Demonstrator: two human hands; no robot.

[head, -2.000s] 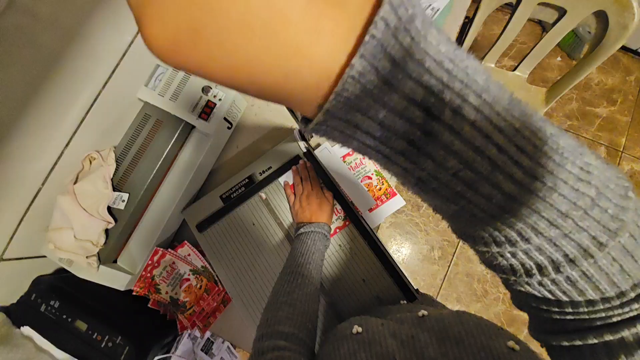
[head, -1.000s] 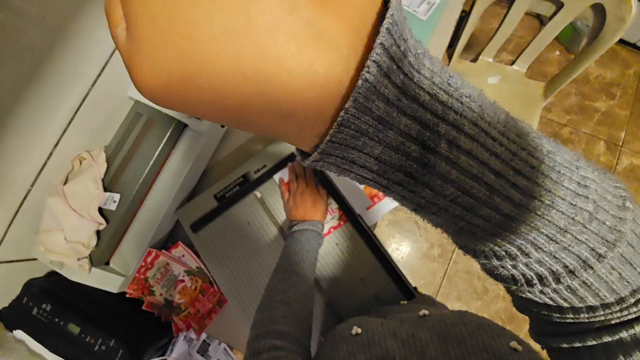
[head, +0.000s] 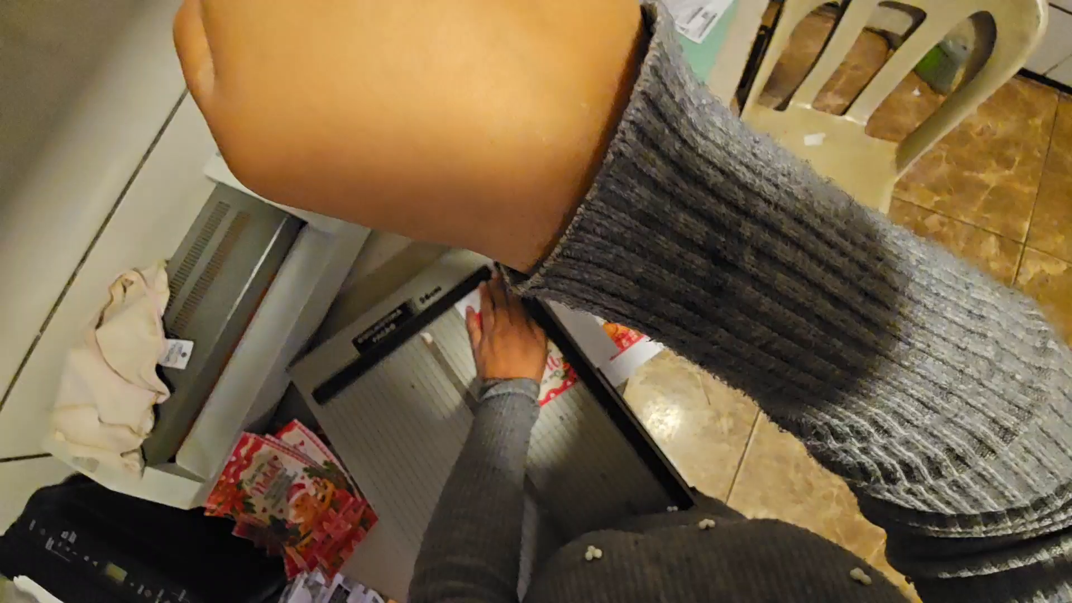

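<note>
My left hand [head: 509, 339] lies flat with its fingers extended on a red and white printed card [head: 557, 378] near the upper edge of a grey paper trimmer [head: 419, 427]. The trimmer's long dark edge [head: 615, 402] runs down to the right of that hand. Close to the camera, my right hand [head: 402, 117] fills the upper part of the view, its grey ribbed sleeve coming from the right. Its fingers are mostly hidden or out of frame, and what it touches cannot be seen. Another printed sheet [head: 620, 339] shows past the trimmer's right edge, partly behind the sleeve.
A laminator [head: 243, 301] with a cream cloth [head: 113, 368] on it stands at left. Red Christmas cards [head: 293, 494] lie in a fanned pile beside the trimmer. A black printer [head: 109, 544] is at lower left. A plastic chair [head: 837, 142] stands on the tiled floor at upper right.
In the view, my right hand has come lower than two seconds ago and covers more of the laminator's upper end. My left hand remains pressed on the card.
</note>
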